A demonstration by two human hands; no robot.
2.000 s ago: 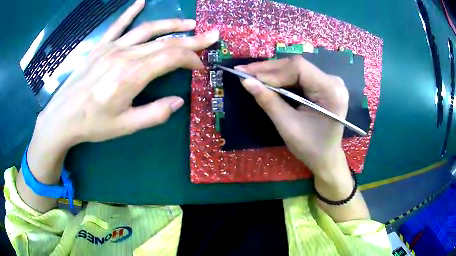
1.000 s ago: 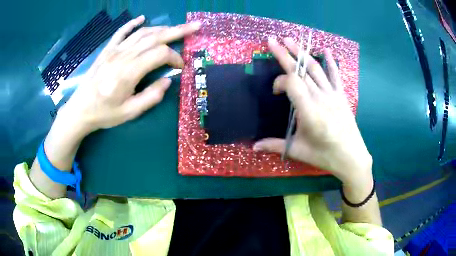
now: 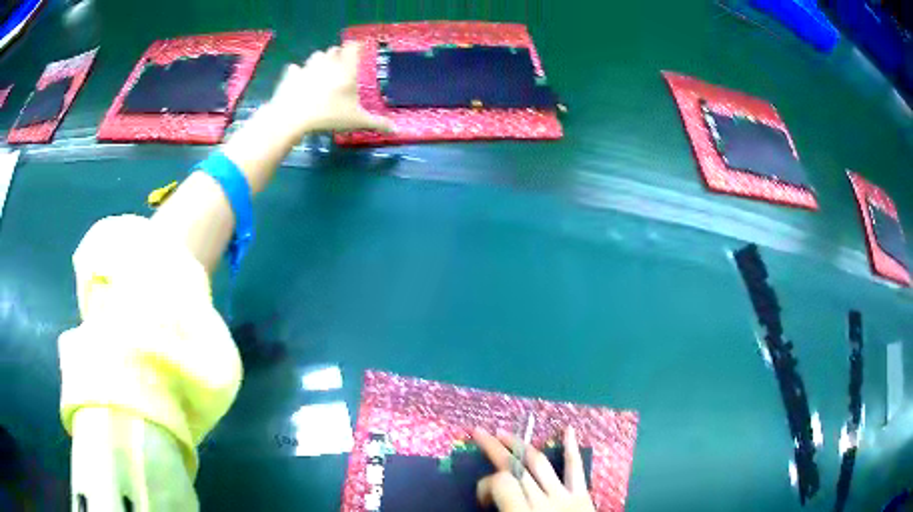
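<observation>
My left hand [image 3: 325,95], with a blue strap on its wrist, reaches to the left part of a red bubble pad [image 3: 450,128] at the back that bears a black-covered circuit board [image 3: 450,78]. Whether its fingers grip the pad cannot be told. My right hand [image 3: 531,485] is at the bottom edge, partly cut off, over the near black-covered board [image 3: 425,485] on its own red bubble pad [image 3: 611,430]. It holds slim silver tweezers [image 3: 524,445] between its fingers. The near board is cut off by the bottom edge.
More black-covered boards on red pads lie at the back left [image 3: 180,85], far left [image 3: 48,102], right [image 3: 756,148] and far right [image 3: 888,230]. Long black tape strips [image 3: 781,370] lie on the green mat at right. A small yellow piece [image 3: 161,194] is beside my left forearm.
The view has tilted up, showing the back row of boards. My left hand has moved from beside the near board to the back pad. My right hand stays over the near board with the tweezers.
</observation>
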